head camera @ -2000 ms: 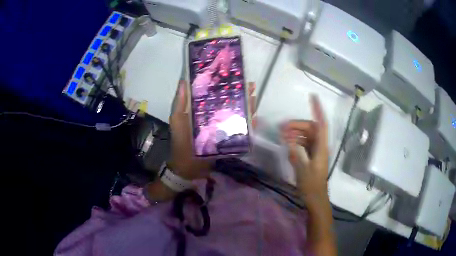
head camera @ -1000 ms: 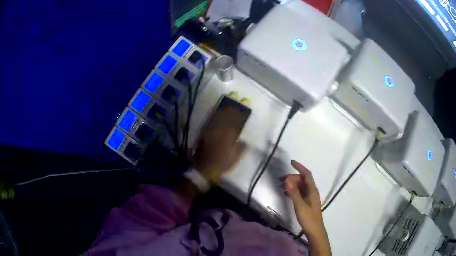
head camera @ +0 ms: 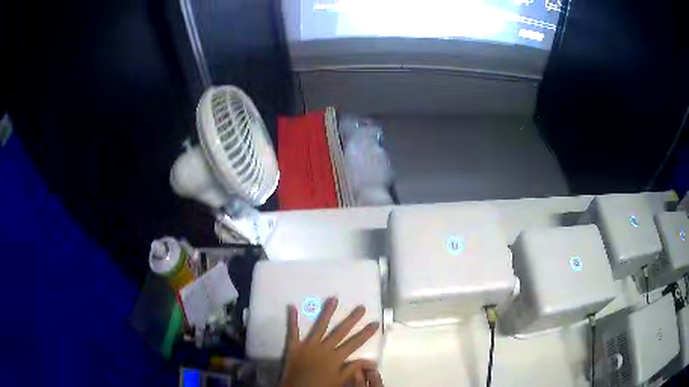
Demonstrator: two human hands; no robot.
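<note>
A white rounded unit (head camera: 264,291) with a lit blue ring on top stands at the left end of the bench. What looks like my left hand (head camera: 321,361) reaches in from the bottom edge, palm down with its fingers spread over this unit's top, around and below the ring. Its wrist is cut off by the frame edge. It holds nothing that I can see; whether it touches the top is unclear. My right hand is not in view.
More white units (head camera: 427,280) stand to the right, some with black leads. A white fan (head camera: 238,147), a red block (head camera: 306,162) and clear plastic (head camera: 366,159) stand behind. A bottle (head camera: 170,257) and clutter are at left. A lit screen (head camera: 423,19) is ahead.
The view has swung up and left. My left hand has left the phone and is over the leftmost unit. The phone and my right hand have gone out of view; the fan and red block show fully.
</note>
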